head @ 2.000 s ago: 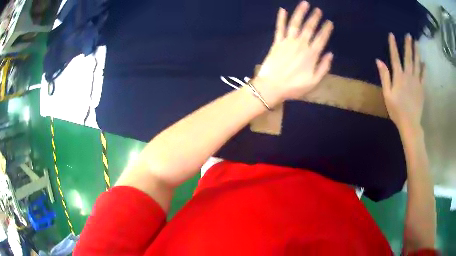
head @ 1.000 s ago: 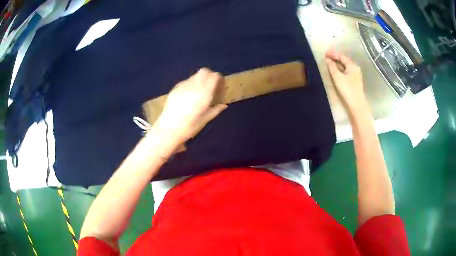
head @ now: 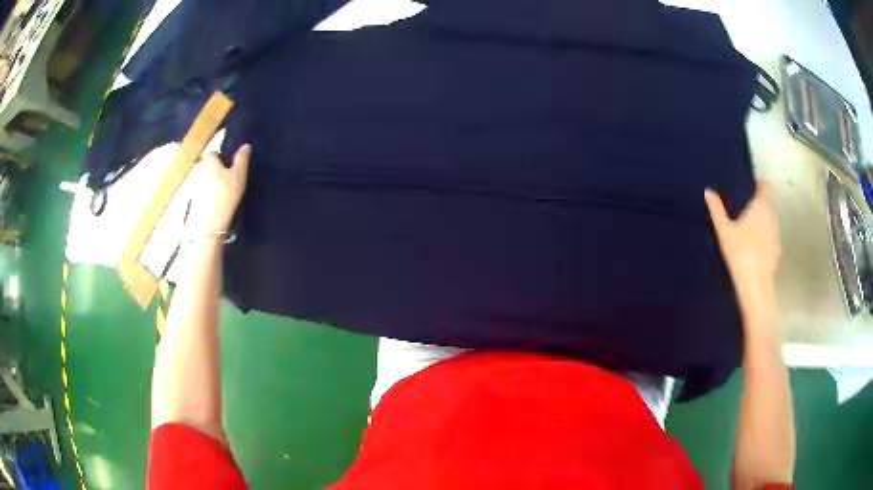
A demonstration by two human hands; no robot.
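A large dark navy garment piece (head: 498,191) lies over the table, its near edge hanging at my waist. My left hand (head: 228,182) is at its left edge, thumb and fingers apart around the cloth edge. My right hand (head: 751,225) is at its right edge, thumb on top of the cloth and fingers beside it. Both hands seem to pinch the edges, the fingertips partly hidden. The tan L-square (head: 177,182) lies at the left, by my left hand, over white cover and dark cloth.
The steam iron (head: 847,239) lies at the right edge, partly cut off, below a silver tray (head: 821,113). Black scissor handles (head: 764,91) show by the cloth's right edge. Bunched navy cloth (head: 182,96) lies at the far left on the white cover (head: 100,225).
The L-square has gone from the middle of the navy cloth to the far left. My left hand has left it for the left cloth edge; my right hand has come to the right edge.
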